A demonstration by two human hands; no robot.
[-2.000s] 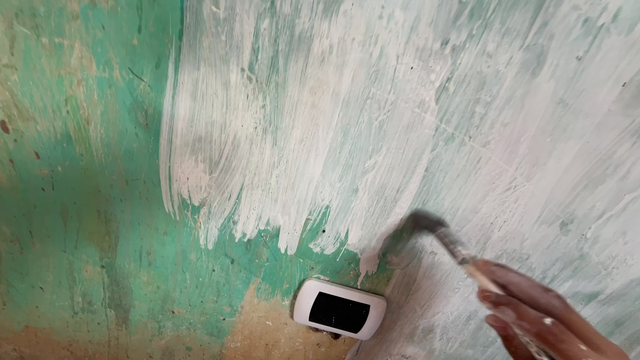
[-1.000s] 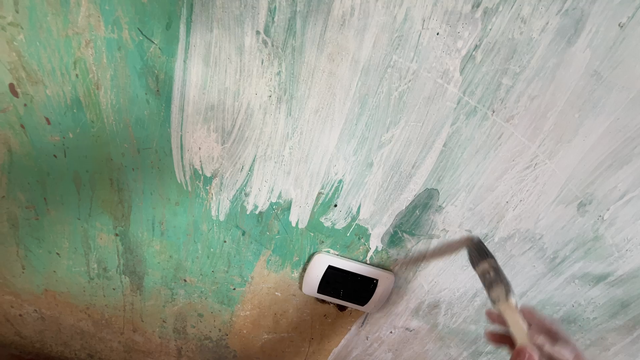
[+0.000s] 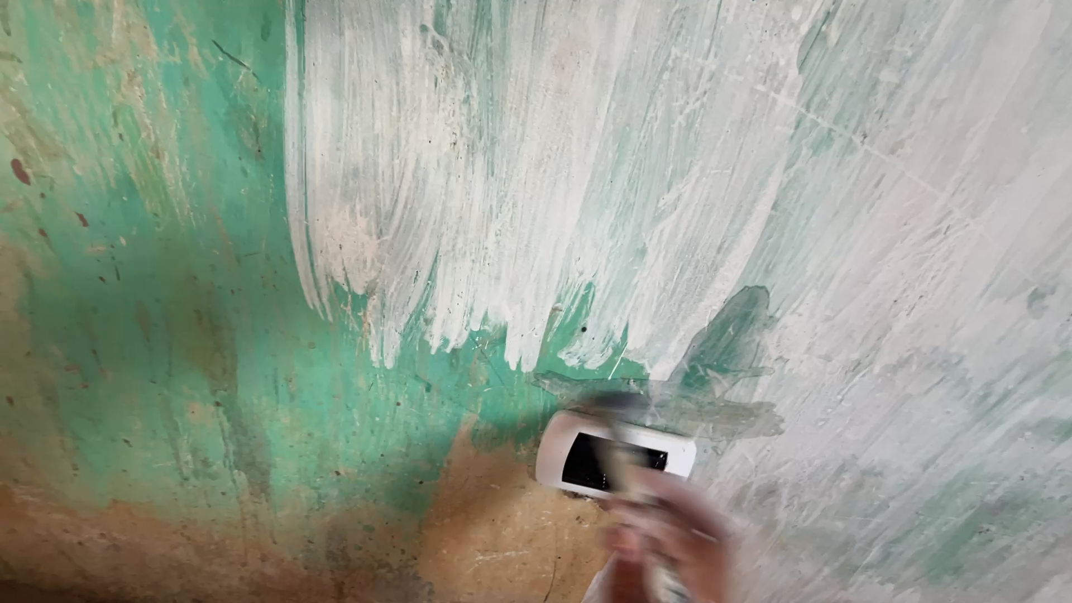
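Blurred by motion, my right hand is closed around the handle of a paintbrush at the lower middle. The dark bristles lie at the upper edge of a white wall-mounted device with a black panel, and the brush and fingers cover part of it. Wet, greyish streaks run along the wall just above the device and to its right. White brushed paint covers the wall's upper middle and right, ending in ragged strokes over green paint. My left hand is out of view.
Bare tan wall surface shows below the device and along the lower left. The green part at the left is stained and scuffed, with small dark red spots. A thin pale line slants across the white paint at the upper right.
My right hand and the brush have moved left, from right of the white device to in front of it. Wet streaks now show along the device's upper edge.
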